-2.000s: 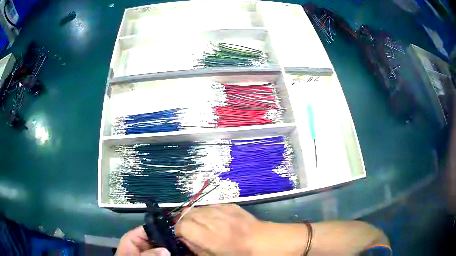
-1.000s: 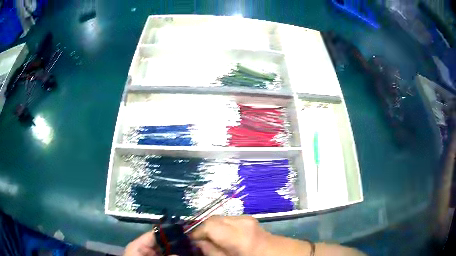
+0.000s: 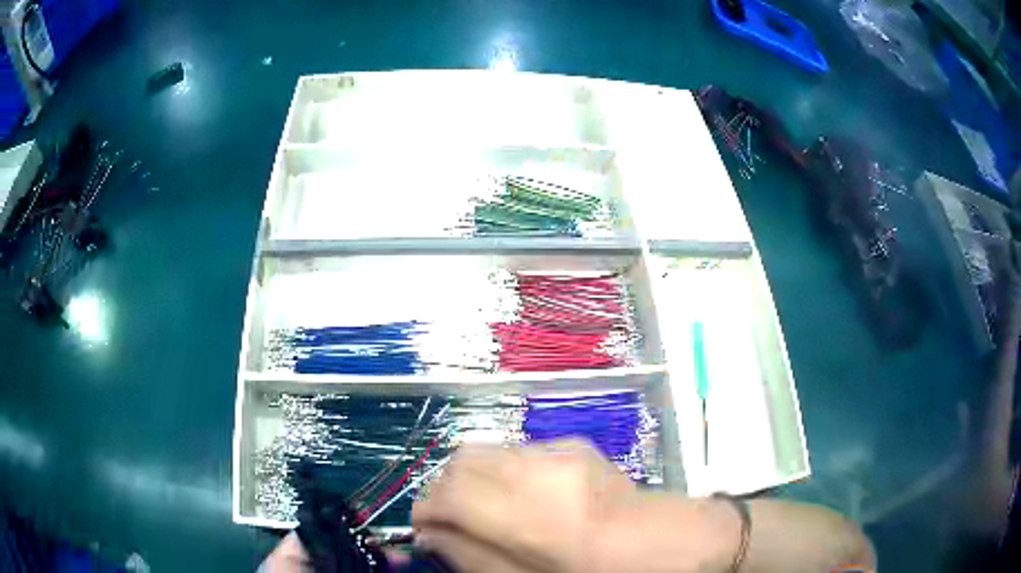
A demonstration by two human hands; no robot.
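The black connector housing (image 3: 334, 539) is at the bottom edge, partly cut off, with red and pale wires sticking up from it. My left hand (image 3: 287, 555) is mostly hidden and cut off, holding the housing from the left. My right hand (image 3: 526, 504) is at the housing's right side, fingers closed together on a short piece at the housing; what exactly it pinches is unclear. Behind them is the off-white tray (image 3: 448, 378) with black wires (image 3: 347, 442), purple wires (image 3: 582, 423), blue wires (image 3: 358, 348), red wires (image 3: 565, 325) and green wires (image 3: 543, 207).
A turquoise-handled tool (image 3: 701, 358) lies in the tray's right compartment. Wired connector clumps lie left (image 3: 67, 224) and right (image 3: 856, 213) of the tray. A small black piece (image 3: 168, 77) lies far left. A blue bin (image 3: 773, 34) and other trays (image 3: 968, 246) are at the edges.
The tray first appears lower in the view, now lower still. My right hand has moved up over the front edge of the tray and now covers part of the purple wires.
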